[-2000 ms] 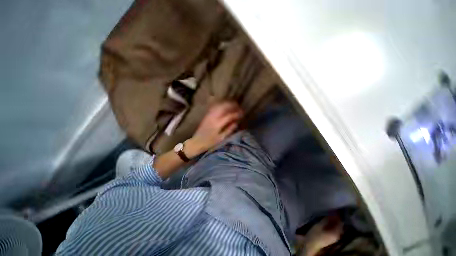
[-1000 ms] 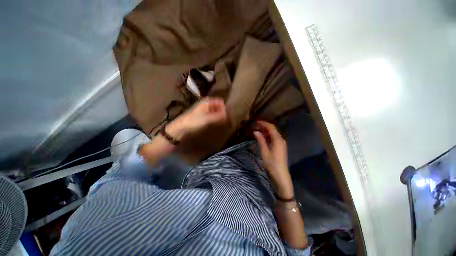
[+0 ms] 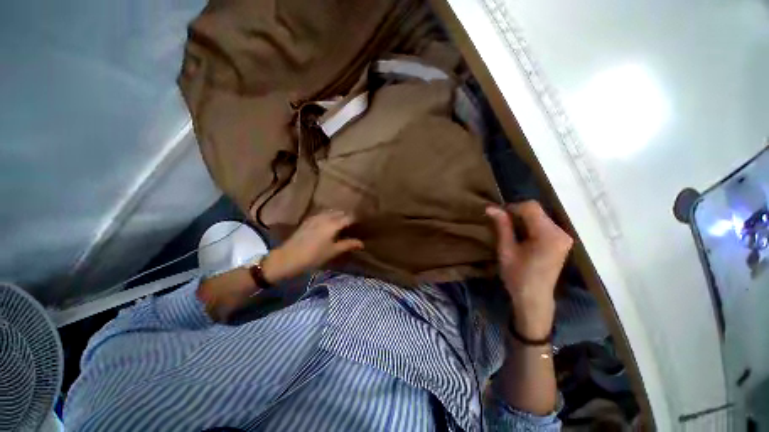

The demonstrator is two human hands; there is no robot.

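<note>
A brown garment piece (image 3: 413, 177) lies spread across the lap, left of the table edge, on top of a larger heap of brown cloth (image 3: 253, 110). White strips show along its upper edge. My right hand (image 3: 531, 249) pinches the piece's right edge between thumb and fingers. My left hand (image 3: 316, 245) lies at its lower left edge with thumb and fingers bent on the cloth; part of the grip is hidden.
The white table (image 3: 624, 211) with a printed ruler (image 3: 548, 101) runs along the right. The machine's lit needle area (image 3: 750, 228) is at the far right. A fan (image 3: 29, 367) stands at lower left, a grey-blue partition (image 3: 84, 101) at upper left. More cloth hangs at lower right.
The brown piece has come down over the lap and is spread out. My right hand has risen from the lower right and now holds its edge. My left hand has moved lower.
</note>
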